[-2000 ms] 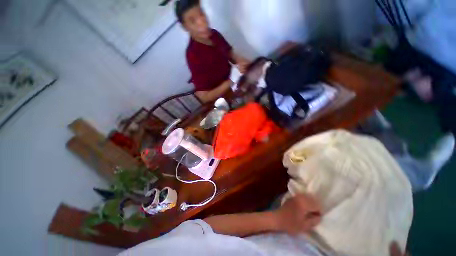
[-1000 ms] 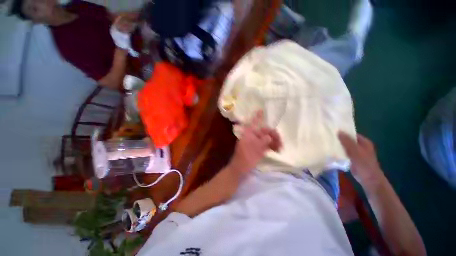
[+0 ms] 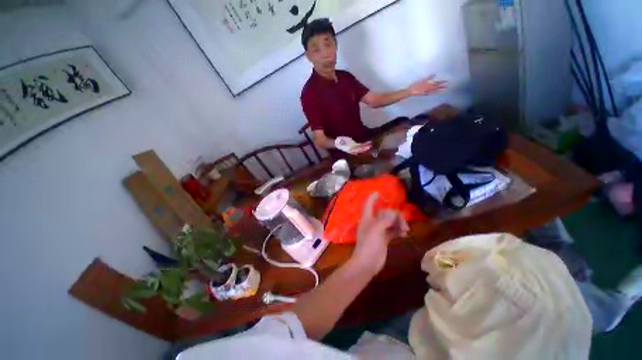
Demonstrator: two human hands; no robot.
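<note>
The cream garment [image 3: 507,302] lies in a rounded heap at the lower right, over the wearer's lap, with a small gathered edge at its upper left. My left hand [image 3: 380,228] is raised to the left of the garment, not touching it. Its index finger points up, the other fingers are curled, and it holds nothing. It stands in front of the orange-red bag [image 3: 359,200] on the table. My right hand is not in view.
The dark reddish wooden table [image 3: 549,179] holds a black backpack [image 3: 457,144], a kettle [image 3: 288,228] with a white cord, a metal bowl [image 3: 327,184] and two cups [image 3: 243,281]. A person in dark red [image 3: 334,105] sits behind it, one arm stretched out. A plant [image 3: 169,281] stands left.
My left hand has left the garment and risen, one finger out. My right hand has gone out of view. The view has tilted back, and the other person has stretched out an arm.
</note>
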